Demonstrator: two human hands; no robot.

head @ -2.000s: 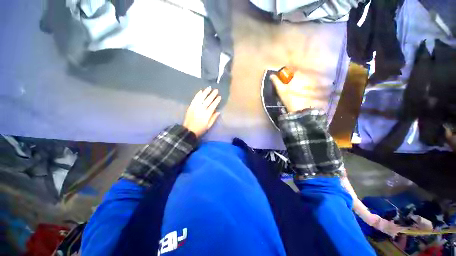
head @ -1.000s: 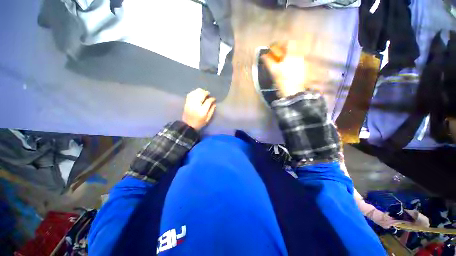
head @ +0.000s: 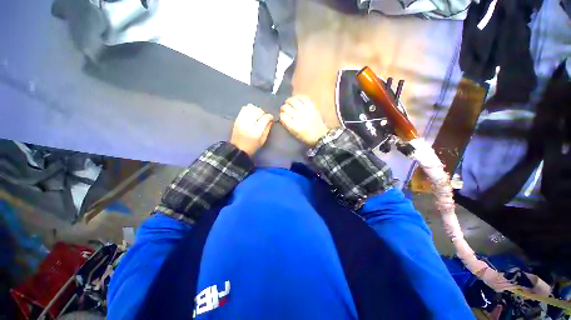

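Note:
The grey garment piece [head: 181, 84] lies across the table's left and middle, its white inner side [head: 203, 37] showing at the top. My left hand [head: 251, 128] and my right hand [head: 302, 119] are close together at its lower right edge, fingertips curled and pinching the edge; the pinched cloth is mostly hidden by the fingers. The steam iron [head: 366, 109] stands to the right of my right hand, untouched, with its glossy orange-brown handle [head: 389, 105] uncovered.
The pale pink steam hose [head: 446, 209] runs from the iron to the lower right. A brown-yellow strip [head: 462, 119] lies right of the iron, with dark cloth [head: 491, 47] beyond. A grey-white garment pile [head: 419, 6] is at the top. A red container [head: 53, 275] is on the floor.
My right hand has let go of the iron and moved left beside my left hand. My left hand, earlier flat, is now curled at the cloth edge. The iron stands free.

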